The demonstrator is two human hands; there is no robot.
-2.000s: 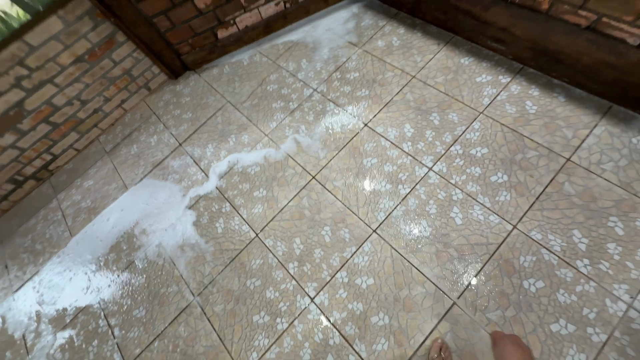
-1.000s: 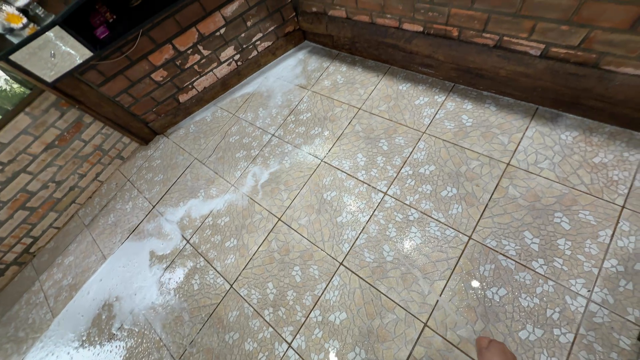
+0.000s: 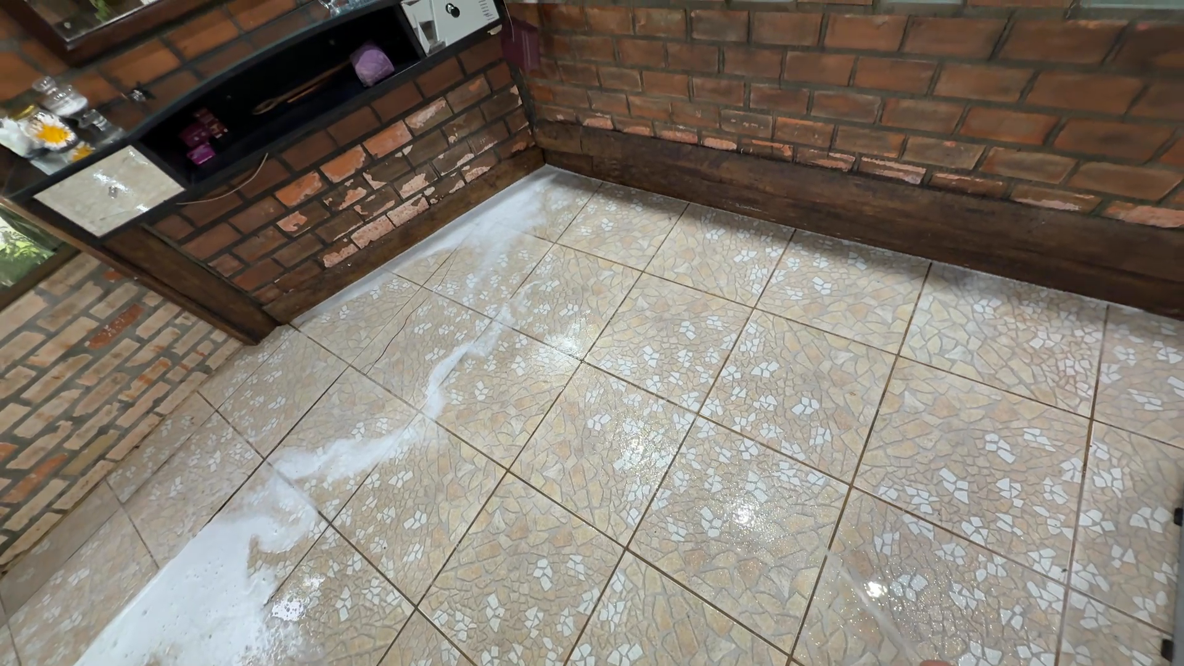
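Note:
Neither of my hands can be made out; only a sliver of skin (image 3: 935,662) shows at the bottom edge, too little to tell what part it is. A faint streak, perhaps a jet of water (image 3: 869,601), runs up and left from it over the wet tiles. White foam (image 3: 194,583) lies thick on the tile floor (image 3: 777,388) at the lower left. From there a thinner band of foam (image 3: 435,388) winds up toward the far corner, where more foam (image 3: 499,222) spreads along the wall base.
A brick wall (image 3: 832,83) with a dark wooden baseboard (image 3: 740,185) borders the floor at the back. At the upper left, a dark shelf unit (image 3: 277,83) with a pale drawer front (image 3: 111,190) and small objects hangs over another brick wall. A dark edge (image 3: 1178,555) stands at far right.
The view has swung up, bringing in the shelf unit and more of the back wall. The foam band has become thinner and more broken than two seconds ago.

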